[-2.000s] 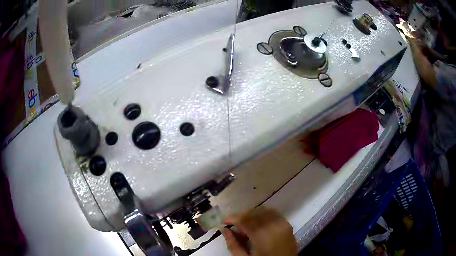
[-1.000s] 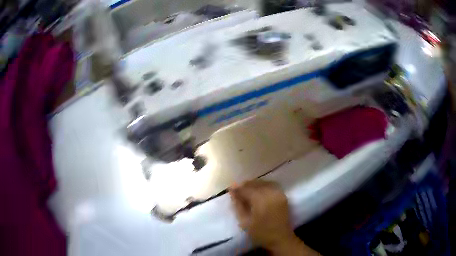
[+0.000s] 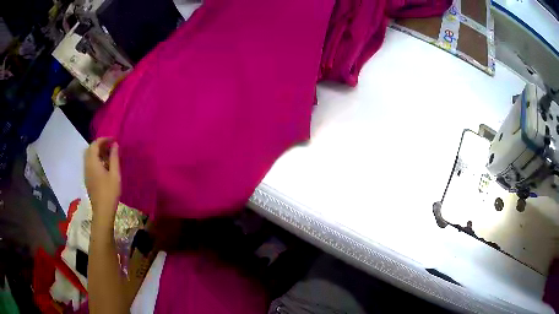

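Note:
A large magenta cloth panel [image 3: 227,104] hangs over the left part of the white table and past its front edge. My left hand [image 3: 103,172] is at the cloth's left edge, with thumb and fingers pinched close together on it. My right hand is not in view. The white sewing machine head [image 3: 521,144] is at the right, cut off by the picture's edge, above its cream needle plate and bed cover [image 3: 490,208]. No cloth lies under the needle area.
More folded magenta cloth [image 3: 355,43] lies at the back. The table's front edge carries a printed measuring tape [image 3: 331,236]. Another machine [image 3: 95,58] is at the upper left. Red and white scraps [image 3: 73,264] lie at the lower left. Magenta cloth [image 3: 208,285] also shows below.
The view has swung left, from the machine arm to the large cloth. My left hand now shows at the cloth's edge. The hand seen earlier near the needle area is out of view.

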